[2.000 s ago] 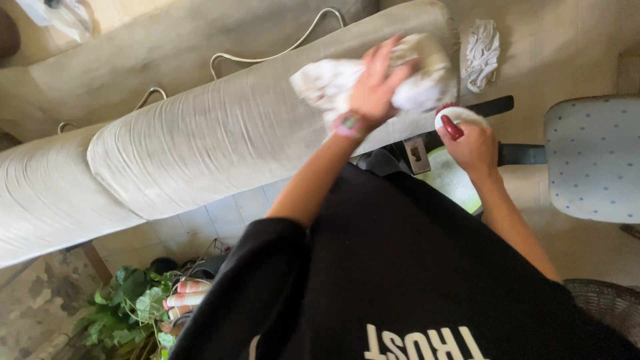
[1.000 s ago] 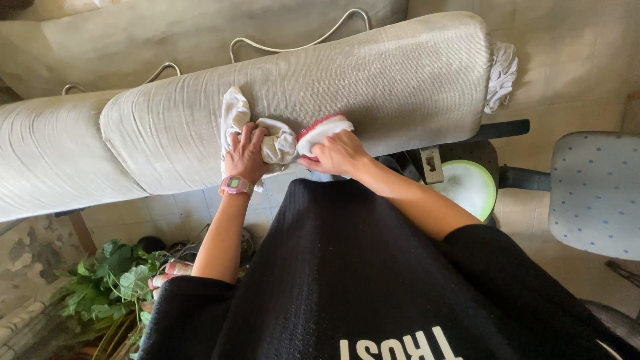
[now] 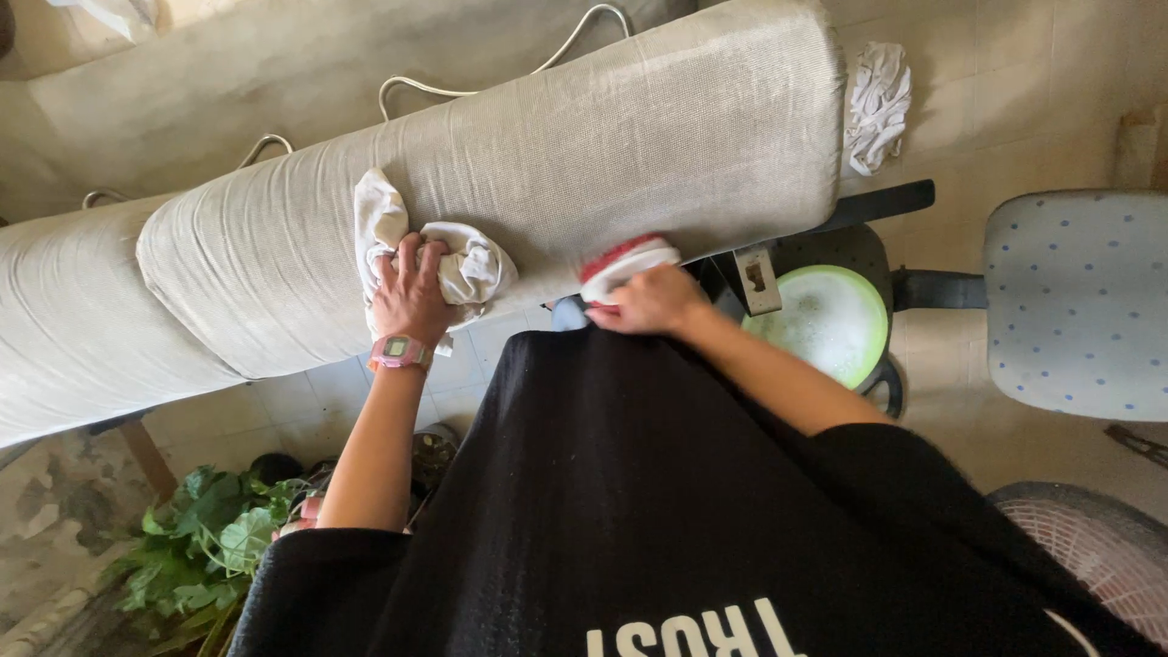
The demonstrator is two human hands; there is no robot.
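Observation:
My left hand (image 3: pixel 412 294) presses a crumpled white cloth (image 3: pixel 474 265) onto the front edge of a beige fabric cushion (image 3: pixel 584 146), its fingers bent into the folds. To the right, my right hand (image 3: pixel 655 299) grips a white scrub brush with red bristles (image 3: pixel 630 262). The brush is at the cushion's front edge, tilted, with its bristles toward the fabric; it is slightly blurred. A green-rimmed basin of foamy liquid (image 3: pixel 826 319) stands to the right of my right forearm.
A second wrinkled white cloth (image 3: pixel 880 109) lies past the cushion's right end. A dotted grey chair seat (image 3: pixel 1081 301) stands at right, a pink woven basket (image 3: pixel 1086 547) at lower right, and a leafy plant (image 3: pixel 214 520) at lower left. Metal loops (image 3: pixel 584 36) rise behind the cushion.
Two seconds ago my left hand and the cloth were near the cushion's right end; they are now farther left. Since one second ago, the brush in my right hand has moved right, away from the cloth.

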